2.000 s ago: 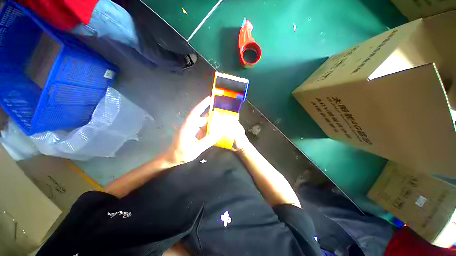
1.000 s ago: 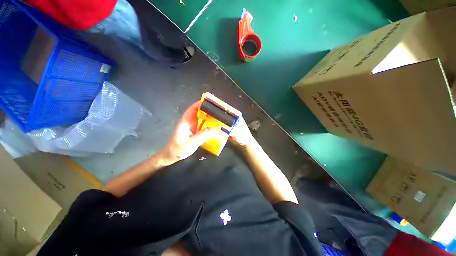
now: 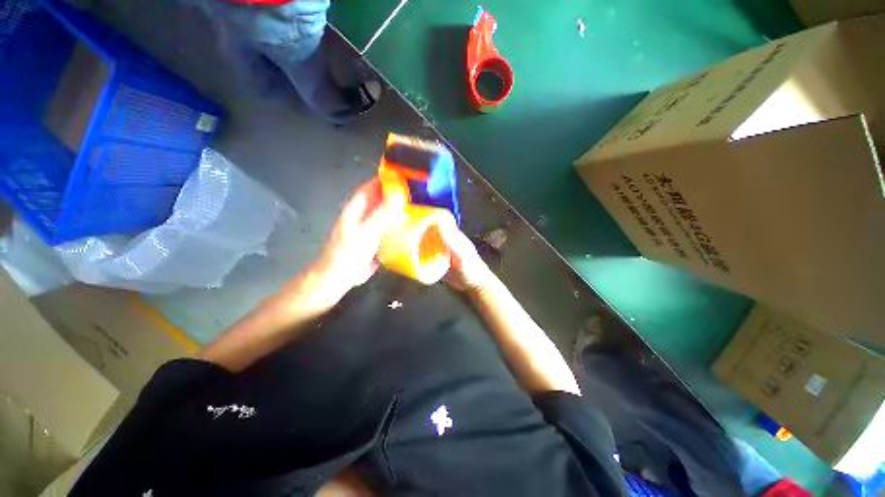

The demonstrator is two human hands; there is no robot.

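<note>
An orange-yellow and blue tape dispenser (image 3: 412, 170) is held in front of my body, over the gap beside the bench. Its dark roller is at the upper end, and a yellow tape ring (image 3: 424, 248) shows at the lower end. My left hand (image 3: 361, 238) holds the dispenser from the left side. My right hand (image 3: 462, 254) grips it from the right, its fingers partly hidden behind the tape ring. Both hands are bare and bright with glare, so the finger detail is blurred.
A red tape dispenser (image 3: 489, 70) lies on the green bench (image 3: 553, 146). A large open carton (image 3: 670, 209) and a smaller carton (image 3: 801, 379) stand at the right. A blue crate (image 3: 126, 146), clear plastic wrap (image 3: 194, 243) and another person's legs (image 3: 311, 68) are at the left.
The dispenser has been turned in my hands, so its tape ring now shows and the roller sits higher than a second ago. The other person's red clothing has moved up, mostly out of view.
</note>
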